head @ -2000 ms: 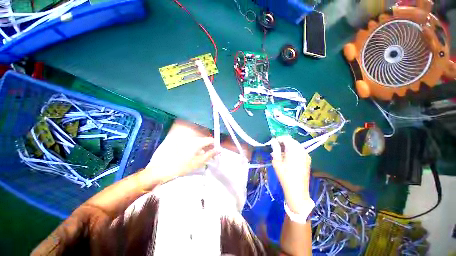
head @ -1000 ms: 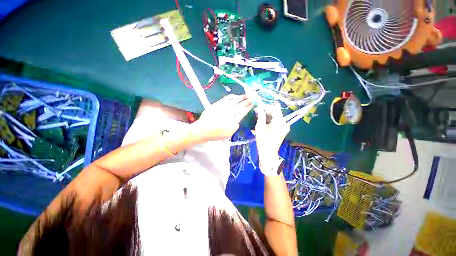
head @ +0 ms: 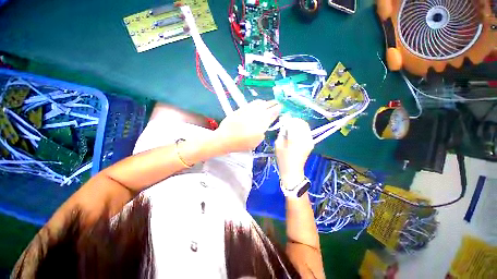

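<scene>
My left hand (head: 249, 126) and my right hand (head: 294, 141) meet at the near edge of a light green-blue adapter board (head: 294, 98). White ribbon cables (head: 210, 65) run from a yellow board panel (head: 169, 24) at the upper left down to my left hand, whose fingers close on them. My right fingers are pinched at the adapter board's near edge; glare hides what they hold. The green main board (head: 261, 38) lies beyond, with red lead wires (head: 202, 73) at its left. A second yellow board (head: 340, 98) lies right of the adapter board, with ribbon cables attached.
A blue bin (head: 101, 131) of boards and cables is at the left. Another blue bin (head: 272, 201) is at the near edge. A round tin (head: 391, 121), a black box (head: 422, 144), an orange fan (head: 395, 57) and a yellow basket (head: 389, 226) are on the right.
My left hand has moved up and right to the adapter board, beside my right hand. The cables from the yellow panel moved with it. The camera view has also shifted.
</scene>
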